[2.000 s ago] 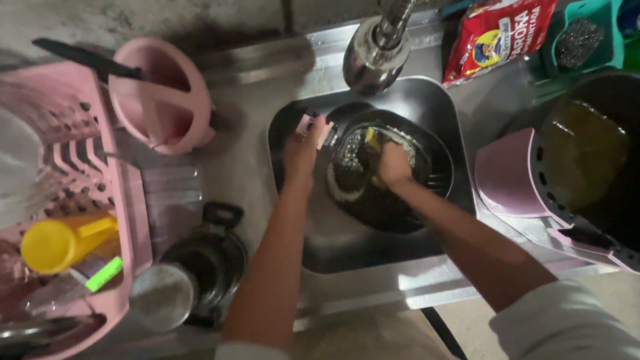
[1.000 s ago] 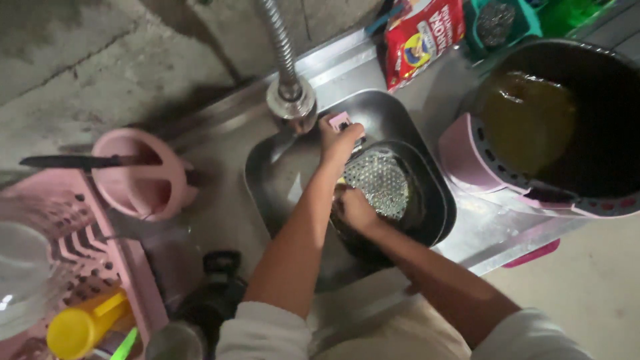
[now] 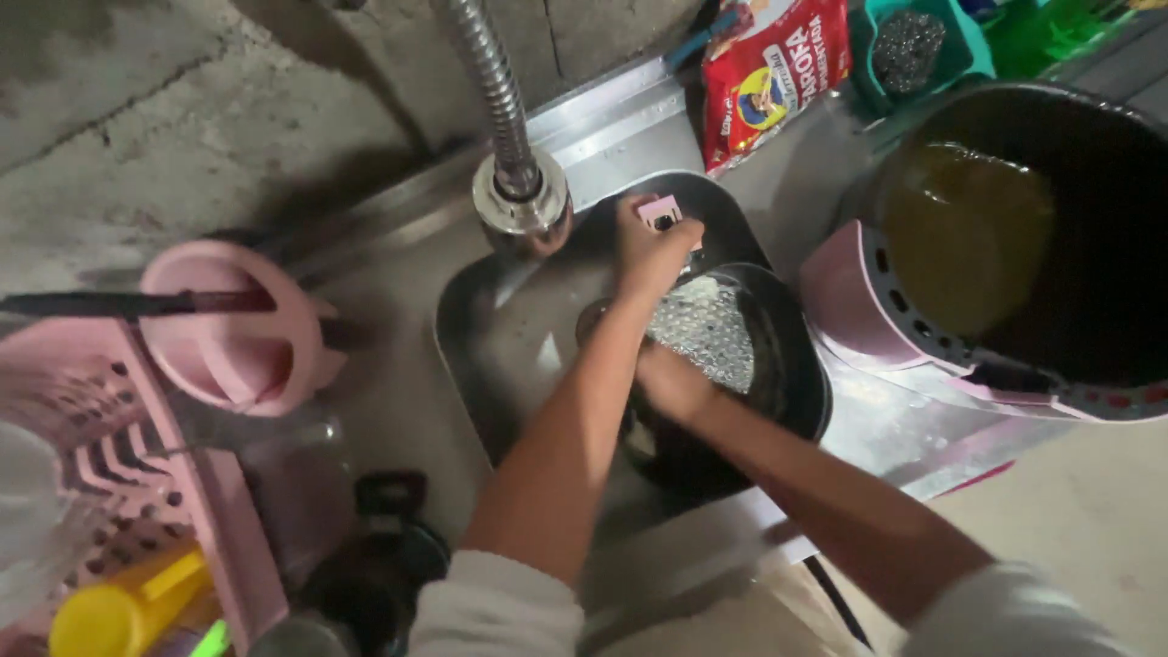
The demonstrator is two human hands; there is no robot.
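Observation:
My left hand [image 3: 655, 246] grips the pink handle [image 3: 659, 213] of a dark round pan at the upper part of the sink basin. The pan [image 3: 785, 365] is tilted inside the dark basin [image 3: 511, 319], and a perforated, bubbly-looking surface [image 3: 707, 333] shows in it. My right hand [image 3: 671, 379] is at the pan's left side, blurred and partly behind my left forearm; whether it holds anything is hidden. The metal faucet [image 3: 522, 205] hangs over the basin, left of my left hand.
A pink dish rack [image 3: 224, 511] and a pink holder [image 3: 233, 328] with a black-handled utensil stand left, above a dark pot [image 3: 374, 575]. On the right are a large pink-and-black container [image 3: 849, 301] with murky liquid, a red food packet [image 3: 776, 82] and a teal scourer holder [image 3: 976, 46].
My right hand has moved from inside the pan to its left side, where it was a second ago too. The yellow piece seen at that hand earlier is now out of sight. The view has shifted.

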